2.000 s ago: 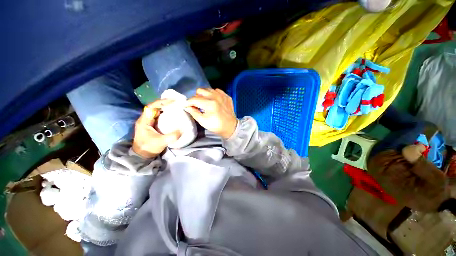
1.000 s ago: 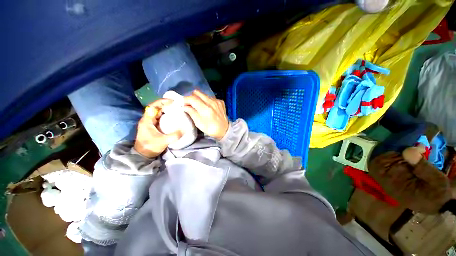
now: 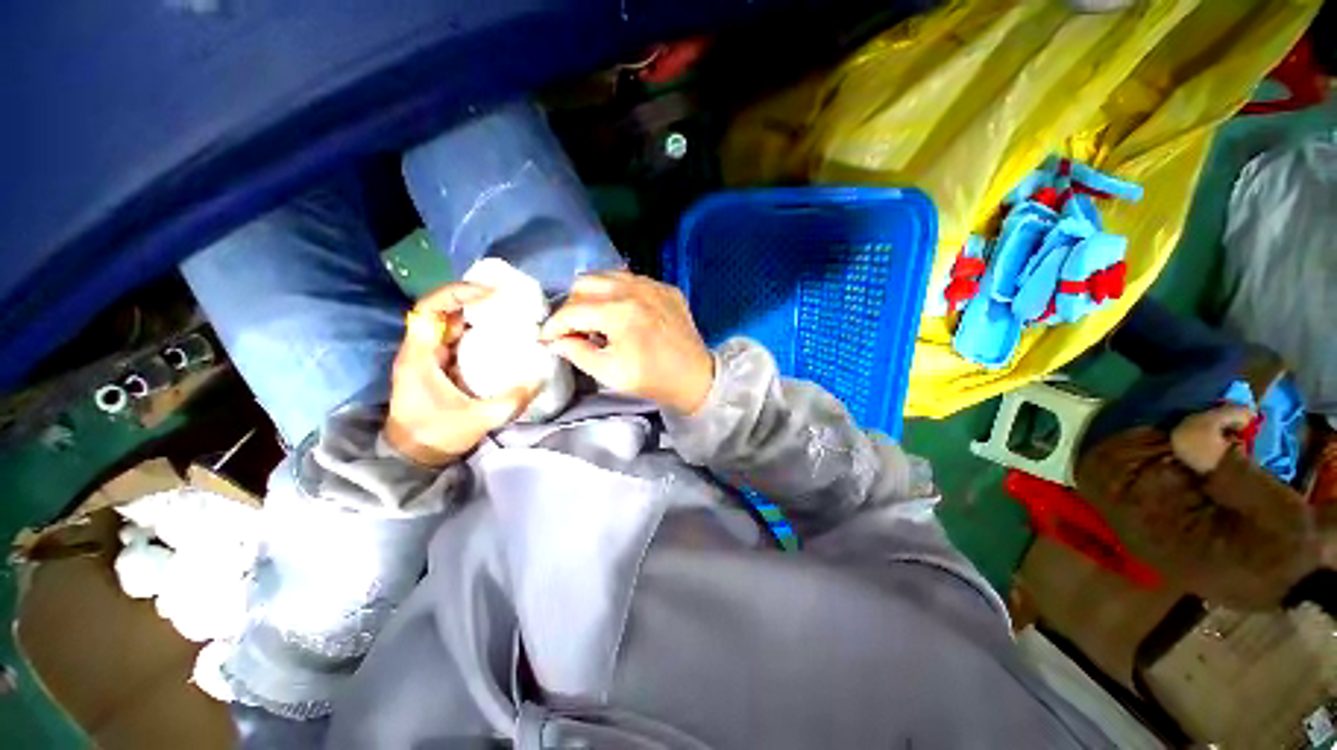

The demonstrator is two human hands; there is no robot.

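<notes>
A white, rounded plush toy point(image 3: 502, 352) with two joined lobes is held over my lap. My left hand point(image 3: 437, 384) wraps its left side and underside, with a small yellow-orange band on one finger. My right hand point(image 3: 634, 337) is at the toy's right side, its fingertips pinched together near the join of the two lobes. No needle or thread can be made out between the fingertips.
A blue basket point(image 3: 809, 301) stands right of my knee. Beyond it, blue and red fabric pieces point(image 3: 1026, 271) lie on a yellow sack point(image 3: 938, 125). White plush pieces point(image 3: 191, 564) fill part of a carton point(image 3: 88, 645) at lower left. Another person's hand point(image 3: 1211, 437) is at right.
My right hand's fingers have drawn back a little to the right and curled into a pinch, showing more of the toy's upper lobe. My left hand keeps its hold.
</notes>
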